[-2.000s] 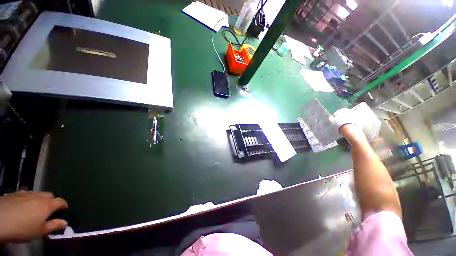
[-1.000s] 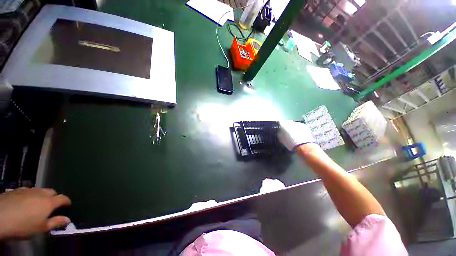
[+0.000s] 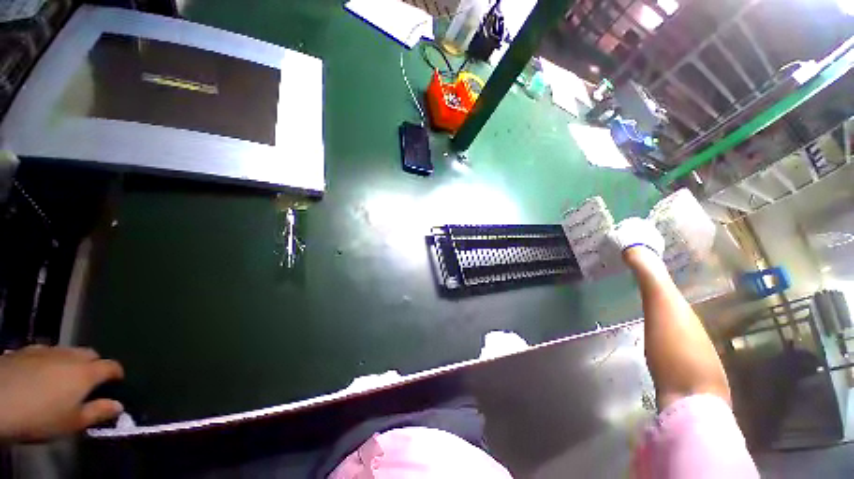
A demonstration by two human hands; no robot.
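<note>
My left hand [image 3: 61, 393] is bare, at the lower left by the bench's front corner, with thumb and fingers apart and nothing seen in it. My right hand [image 3: 639, 239] wears a white glove, at the right between a circuit board panel and the panel stack. It covers the right part of the white circuit board panel [image 3: 586, 234], which has rows of dark marks; its fingers are hidden, so its grip cannot be told. The stack of panels [image 3: 684, 224] stands just beyond the glove. The black slotted rack [image 3: 510, 255] lies left of the panel, with its slots showing.
A grey-bordered framed plate [image 3: 300, 122] lies at the upper left, with shiny bits [image 3: 289, 234] below it. A phone [image 3: 415, 148], a cabled orange-red holder [image 3: 449, 101] and a green post [image 3: 506, 75] stand behind the rack. The bench's pale front edge [image 3: 421, 375] curves across.
My right hand moved left from the stack to the rack, then back right to the panel. The white strip lying across the rack is gone. My left hand has barely moved.
</note>
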